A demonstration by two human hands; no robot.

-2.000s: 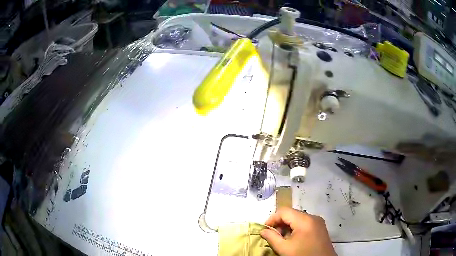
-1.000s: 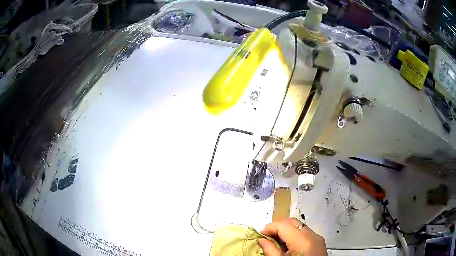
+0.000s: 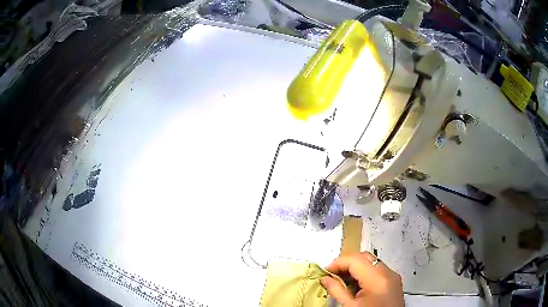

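A khaki fabric piece [image 3: 291, 284] lies at the bottom centre, cut off by the lower edge. My right hand [image 3: 368, 280], with a ring on one finger, pinches its upper right corner between thumb and index finger. The fabric lies in front of the throat plate [image 3: 289, 210], not under the needle. The presser foot and needle area [image 3: 324, 201] is dark and blurred. A tan strip [image 3: 352, 235] lies between the presser foot and my hand. My left hand is not in view.
The sewing machine head [image 3: 414, 114] stands at the right, with a yellow lamp [image 3: 324, 72] beside it. Orange-handled snips [image 3: 447, 217] lie right of the white-knobbed tension dial [image 3: 392, 204]. A printed ruler [image 3: 132, 277] marks the table's front edge. A yellow tagged item [image 3: 517, 87] is at the upper right.
The camera view has tilted and shifted, so the machine and lamp appear higher and further right. My right hand still holds the khaki piece, whose held edge has bunched slightly.
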